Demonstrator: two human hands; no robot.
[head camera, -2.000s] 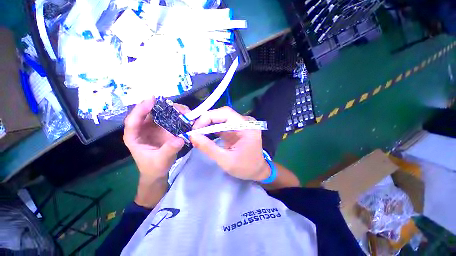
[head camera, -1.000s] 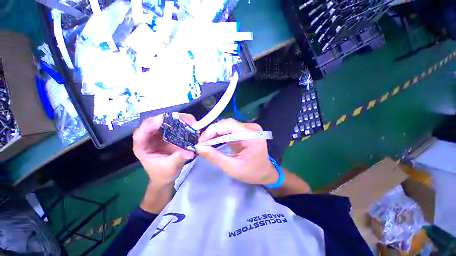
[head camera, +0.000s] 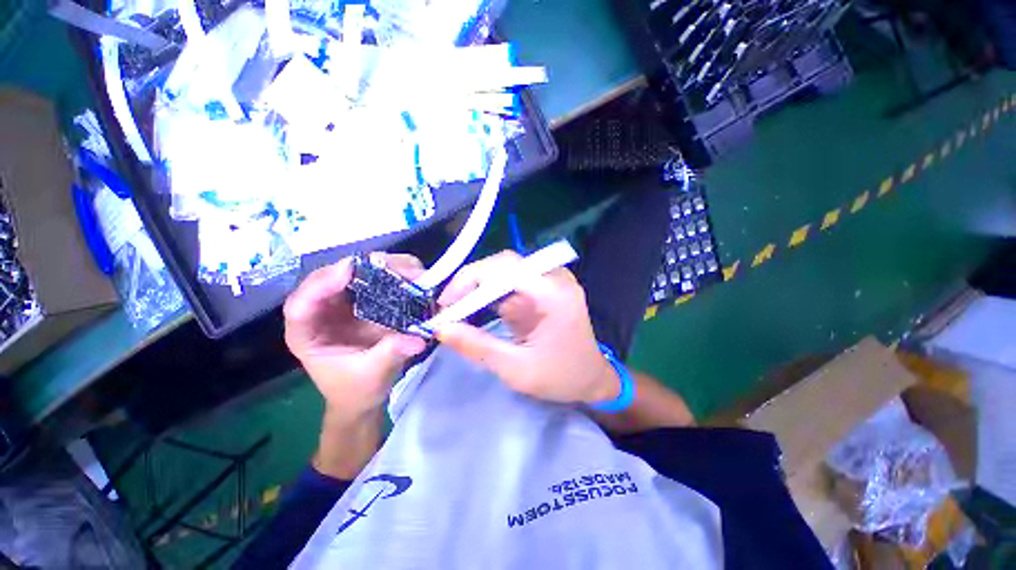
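My left hand (head camera: 348, 340) holds a small dark circuit board (head camera: 387, 297) by its edges above my lap. One white flat ribbon cable (head camera: 481, 214) rises from the board's upper right corner and curves up to the tray. My right hand (head camera: 544, 334) pinches a second white ribbon cable (head camera: 524, 278) near its end, at the board's lower right edge. Its free end points up and right over my fingers. Whether this end is seated in the connector cannot be told.
A large black tray (head camera: 212, 314) with overexposed white cables and clear bags lies ahead. An open cardboard box (head camera: 67, 223) is left. A slotted black rack (head camera: 769, 100) stands at upper right, a small-parts tray (head camera: 687, 251) below it. A carton (head camera: 836, 406) is at lower right.
The second cable's free end has swung upward and now slants up-right instead of lying nearly level. The first cable leans slightly further left. Both hands keep their holds.
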